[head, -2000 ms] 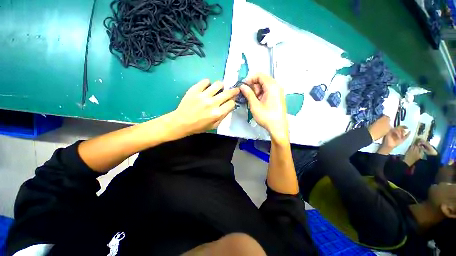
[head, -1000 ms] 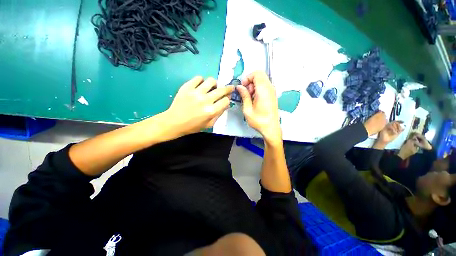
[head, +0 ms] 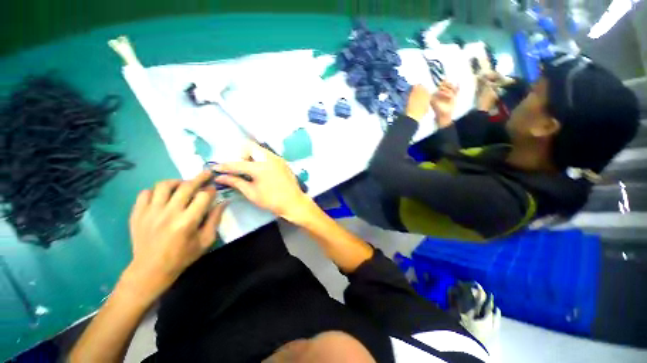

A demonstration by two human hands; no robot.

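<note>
My left hand [head: 170, 223] and my right hand [head: 266, 181] meet over the near edge of the white sheet. Their fingertips pinch a small dark mini handbag [head: 218, 179], mostly hidden by the fingers. Two mini handbags [head: 317, 113] stand on the sheet to the right. A large tangled pile of black straps [head: 53, 152] lies on the green mat at the left. A hammer [head: 238, 125] lies on the white sheet [head: 273, 81], its dark head beside a white wad.
A pile of navy mini handbags [head: 372, 67] lies near a seated neighbour in a dark cap [head: 589, 106], whose hands are over the bench. A yellowish roll end [head: 124, 49] is at the sheet's upper left corner. Blue crates [head: 518, 273] stand on the floor at the right.
The view has turned to the right, so the bench and neighbour appear further left and the blue crates show. Both hands still hold the small dark bag.
</note>
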